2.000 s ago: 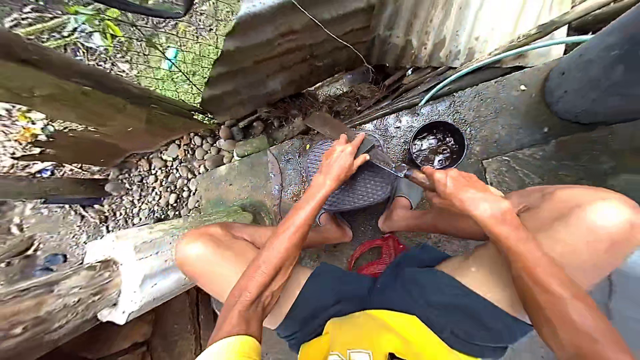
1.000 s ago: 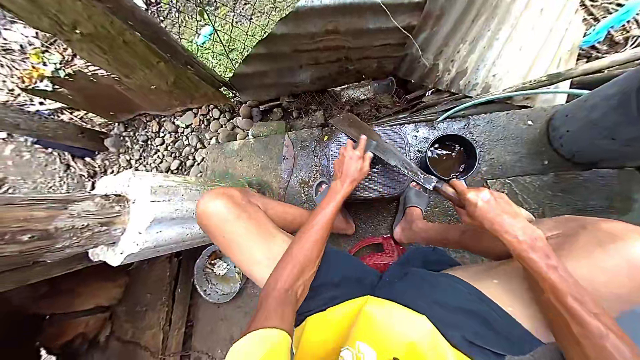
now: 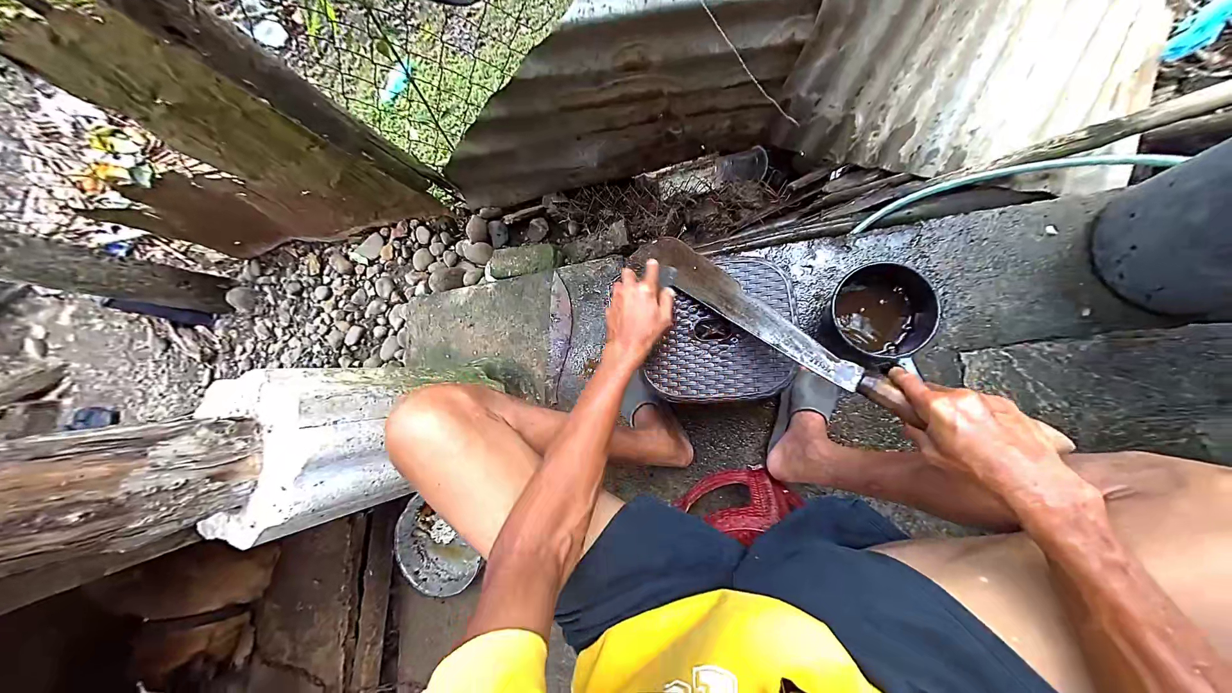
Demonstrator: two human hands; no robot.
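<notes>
My right hand grips the wooden handle of a machete, whose broad, brownish blade slants up and left over a woven-pattern plastic stool. Near the blade's far end is my left hand, with a small grey piece at its fingertips, seemingly a sharpening stone. Whether that piece touches the steel cannot be told. Right of the stool, a dark pot holds brown water, close to the machete's handle.
Grey slippers are on my feet beside the stool. A red plastic item lies between my legs. River stones, corrugated metal sheets, a green hose and a dark cylindrical container surround the wet concrete. A metal bowl stands lower left.
Since two seconds ago, the machete has tilted, and more of its blade shows. My left hand has moved off the middle of the blade toward its far end.
</notes>
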